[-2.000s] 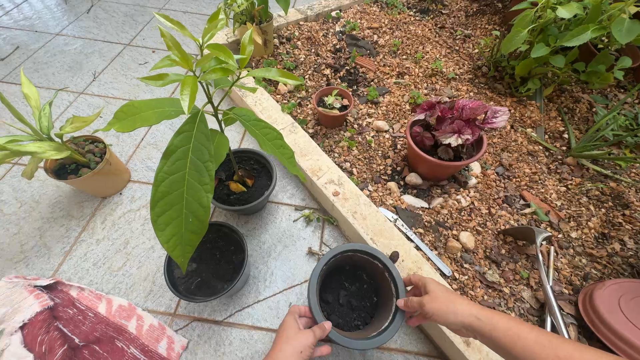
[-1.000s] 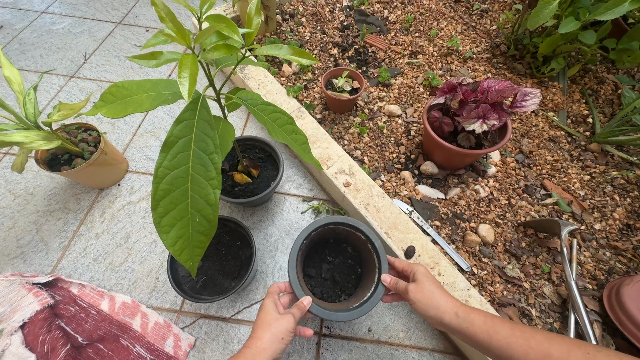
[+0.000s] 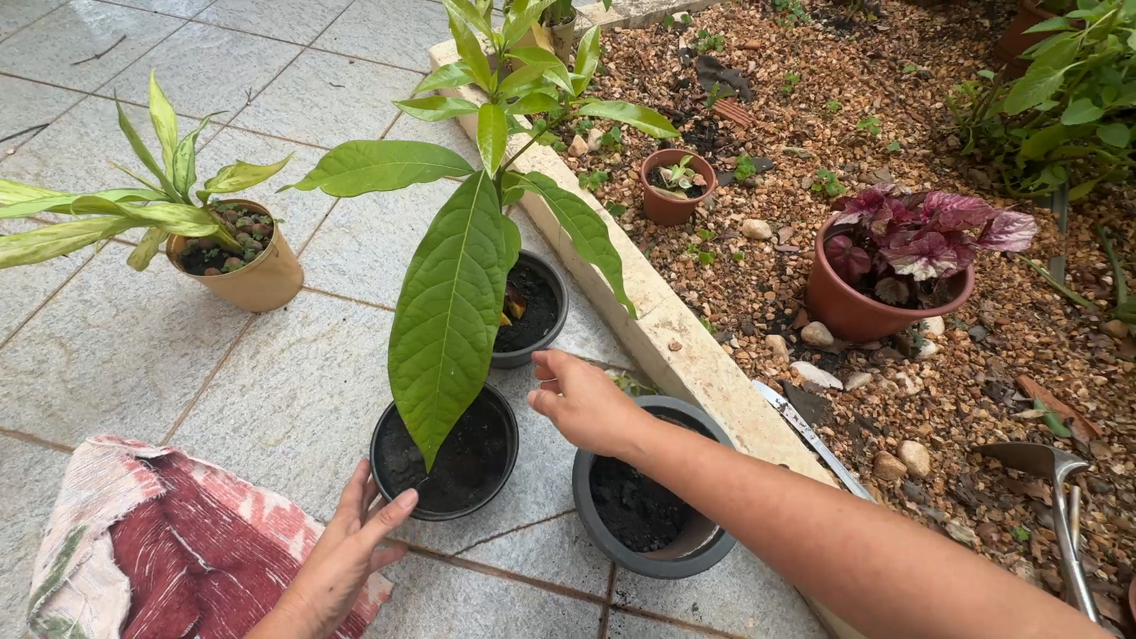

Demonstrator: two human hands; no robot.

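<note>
My left hand [image 3: 351, 541] is at the near left rim of a black plastic pot [image 3: 479, 461] with dark soil inside; its fingers are apart, and whether they touch the rim is hard to tell. Over the tiles reaches my right hand [image 3: 581, 404], fingers slightly curled and holding nothing, close to the dark pot [image 3: 557, 333] of a tall leafy plant [image 3: 453, 293]. Beneath my right forearm stands a grey plastic pot [image 3: 590, 524], partly filled with dark soil. One large leaf hangs over the black pot and hides part of it.
A stone curb [image 3: 688, 355] divides the tiles from a gravel bed. On the bed are a pot of purple-leaved begonia [image 3: 856, 311], a small terracotta-coloured pot [image 3: 672, 209], a flat metal blade [image 3: 812, 439] and a metal hand tool [image 3: 1061, 506]. A beige potted plant [image 3: 257, 275] and a cloth [image 3: 177, 541] lie left.
Both hands have let go of the grey pot. My left hand has moved left to the black pot, and my right hand has moved forward and left toward the leafy plant's pot.
</note>
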